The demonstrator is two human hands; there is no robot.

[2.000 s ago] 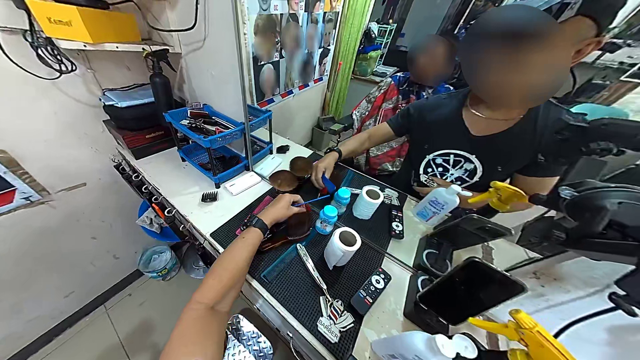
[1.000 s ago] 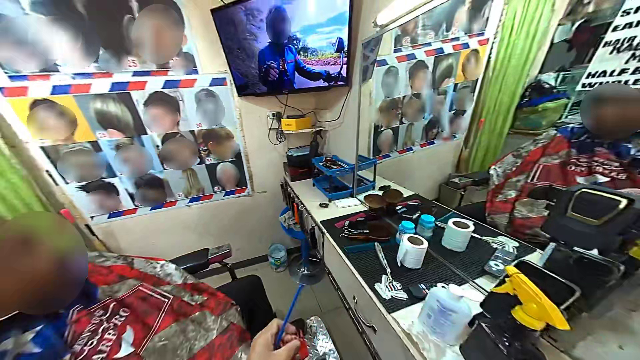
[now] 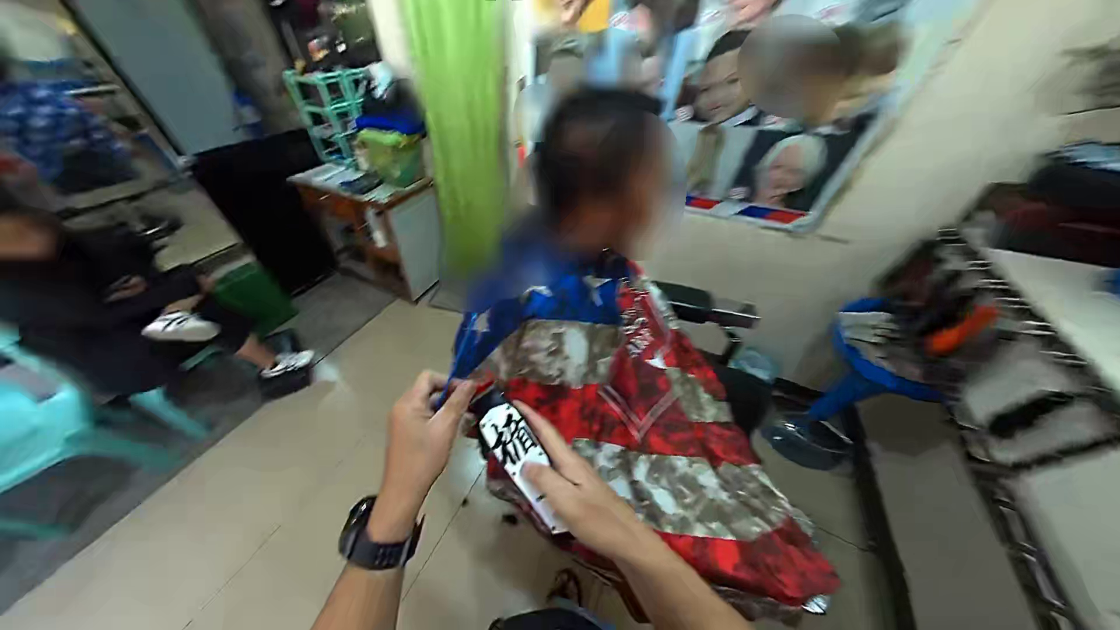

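My left hand (image 3: pixel 426 429), with a black watch on its wrist, pinches a slim blue comb (image 3: pixel 450 382), mostly hidden by the fingers. Its fingertips are beside the dark head of a white hair clipper (image 3: pixel 516 455) with black characters, where a small red part shows. My right hand (image 3: pixel 582 494) is wrapped around the clipper's body. Both hands are in front of a seated person's barber cape (image 3: pixel 639 437), patterned in blue with stars, red and camouflage. The person's short dark hair (image 3: pixel 595 144) is above the cape, turned toward the right.
An armrest (image 3: pixel 709 306) juts out beyond the cape. At right are a blue stand (image 3: pixel 875 372) and a counter edge (image 3: pixel 1006 262). Another person's shoe (image 3: pixel 181 327) and a teal plastic chair (image 3: pixel 52 429) are at left. A green curtain (image 3: pixel 455 131) hangs behind.
The view has swung from the counter and mirror to the seated person. The white clipper, not seen in hand one second ago, is now in my right hand, with both hands close together.
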